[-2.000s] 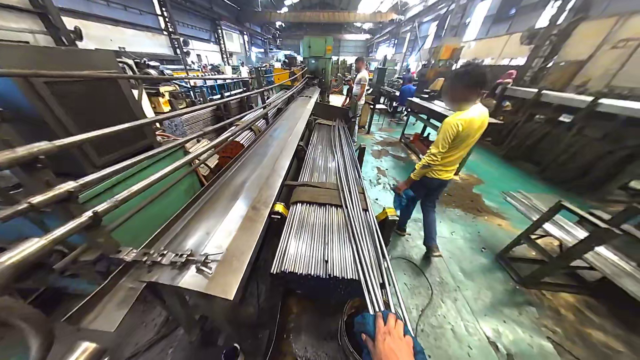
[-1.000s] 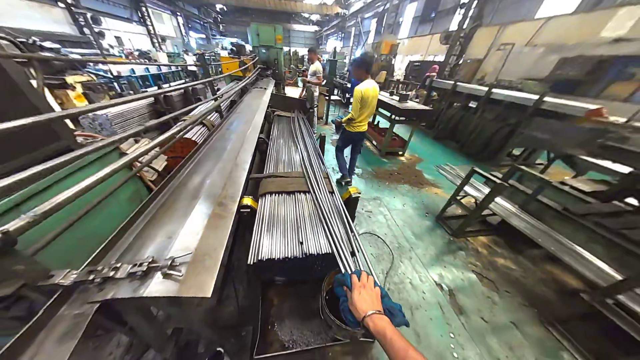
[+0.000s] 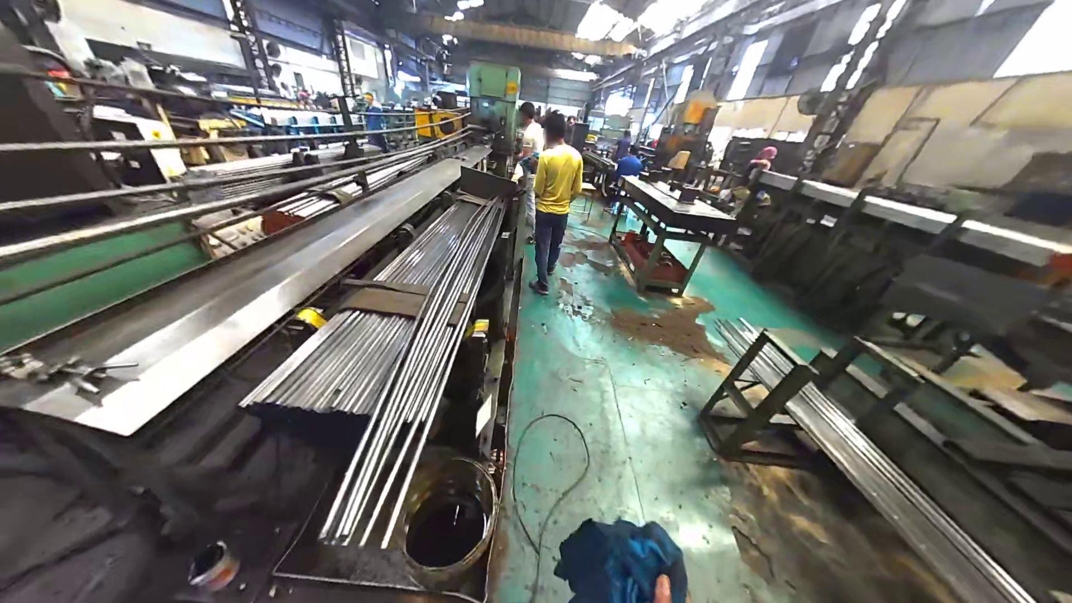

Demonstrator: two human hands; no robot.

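My right hand [image 3: 662, 589] shows only as a fingertip at the bottom edge, closed on a crumpled blue cloth [image 3: 621, 559] above the floor, right of a round metal bucket [image 3: 487, 502] of dark liquid. Several loose metal rods [image 3: 410, 402] lie slantwise over a bundle of metal rods [image 3: 335, 360], their near ends beside the bucket and apart from the cloth. A brown strap [image 3: 387, 299] crosses the bundle. My left hand is out of view.
A long sheet-metal trough [image 3: 251, 293] runs along the left. A person in a yellow top [image 3: 559, 180] stands ahead in the aisle. On the right, a steel rack [image 3: 754, 394] carries more rods. A thin cable [image 3: 586, 448] loops on the green floor.
My right hand and the blue cloth have come off the near ends of the loose rods and moved right. The person in yellow has moved farther away up the aisle. The view has shifted.
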